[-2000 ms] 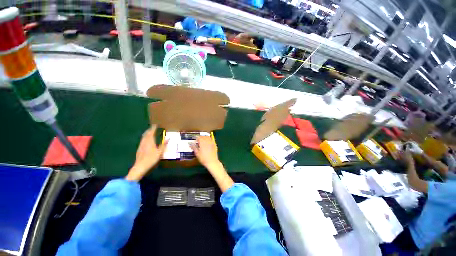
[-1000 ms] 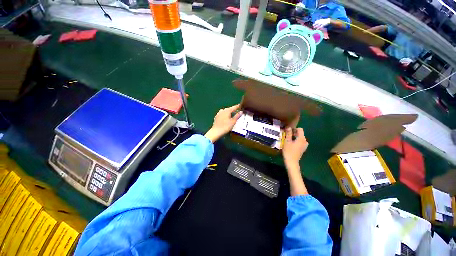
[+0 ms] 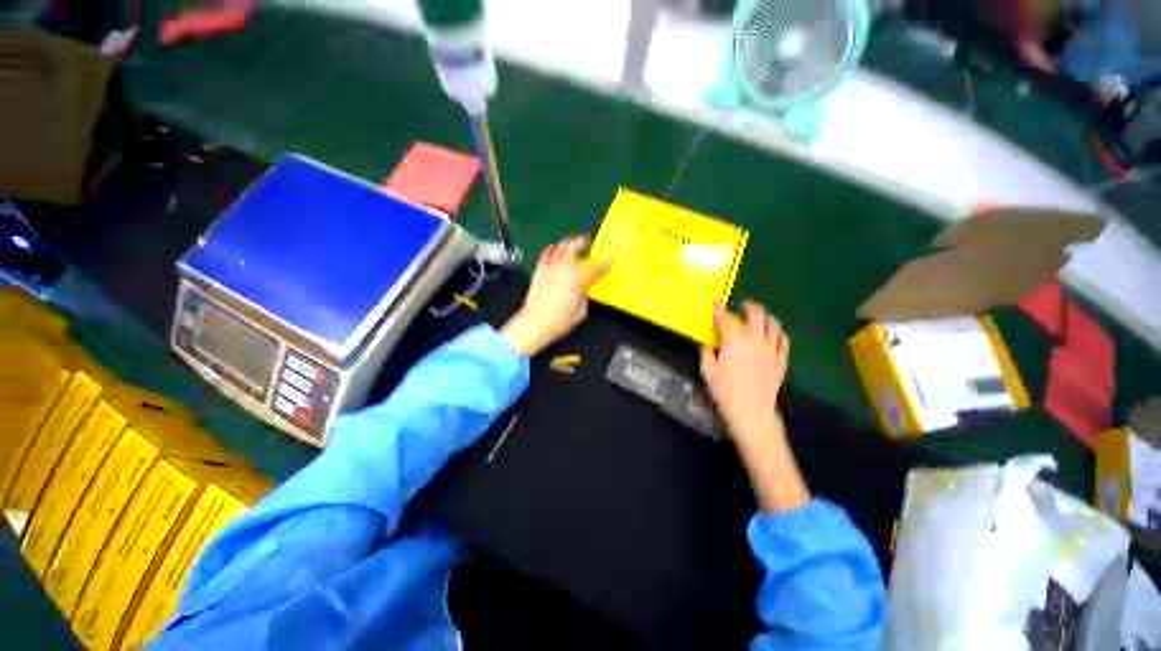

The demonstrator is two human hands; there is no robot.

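Observation:
A closed yellow product box [image 3: 667, 263] is between my hands, on or just above the near edge of the green belt. My left hand [image 3: 555, 295] grips its left side. My right hand [image 3: 747, 361] grips its near right corner. Black insert cards [image 3: 656, 382] lie on the black mat just below the box, partly covered by my right hand. The digital scale [image 3: 318, 254] stands to the left with its blue top bare.
Rows of finished boxes [image 3: 117, 521] stand at lower left. An open box [image 3: 938, 375] and a white plastic bag [image 3: 1006, 560] are at right. The signal tower light [image 3: 462, 64], fan [image 3: 796, 48] and red squares [image 3: 434, 177] are beyond. A thin stick [image 3: 504, 436] lies on the mat.
The box between my hands was open with its brown lid standing up; it is now closed, yellow top showing. The view has swung left and downward.

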